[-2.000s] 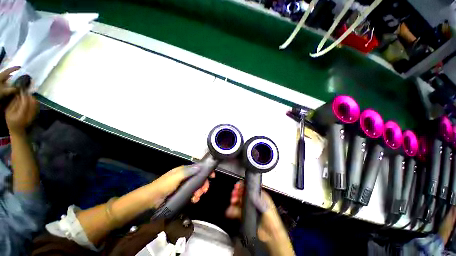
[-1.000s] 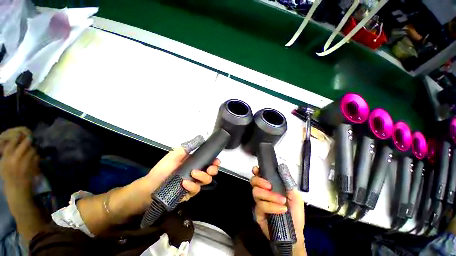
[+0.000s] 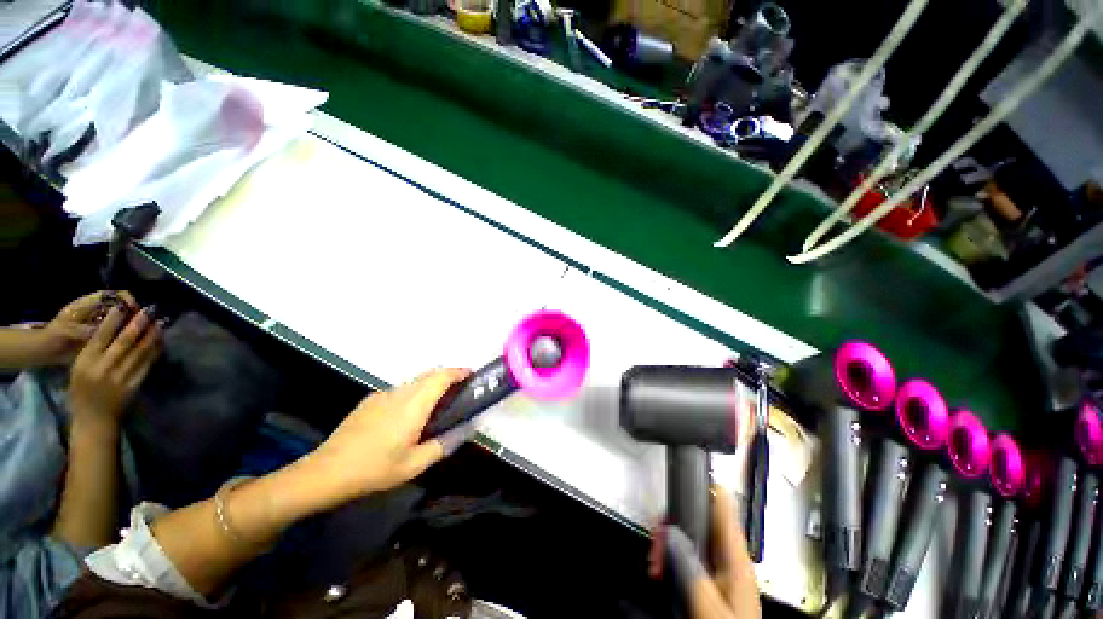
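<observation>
My left hand (image 3: 393, 433) is closed round the dark handle of a hair dryer (image 3: 547, 353), whose magenta outlet ring faces me above the white worktop. My right hand (image 3: 714, 568) holds a second hair dryer (image 3: 680, 406) by its handle; this one is slightly blurred, and its head lies sideways with a thin magenta edge at its right end. The two heads are apart. The lower handle ends are hidden by my hands or not clear.
Several magenta-ringed dryers (image 3: 866, 375) lie in a row at right on the worktop (image 3: 399, 260). A hammer (image 3: 758, 472) lies beside them. White translucent bags (image 3: 182, 151) are at far left. A green belt (image 3: 484, 133) runs behind. Another person's hands (image 3: 115, 351) are at left.
Both dryers have been turned: the left one now shows its magenta ring, the right one its side. The heads have moved apart. The view has shifted, showing more shelf.
</observation>
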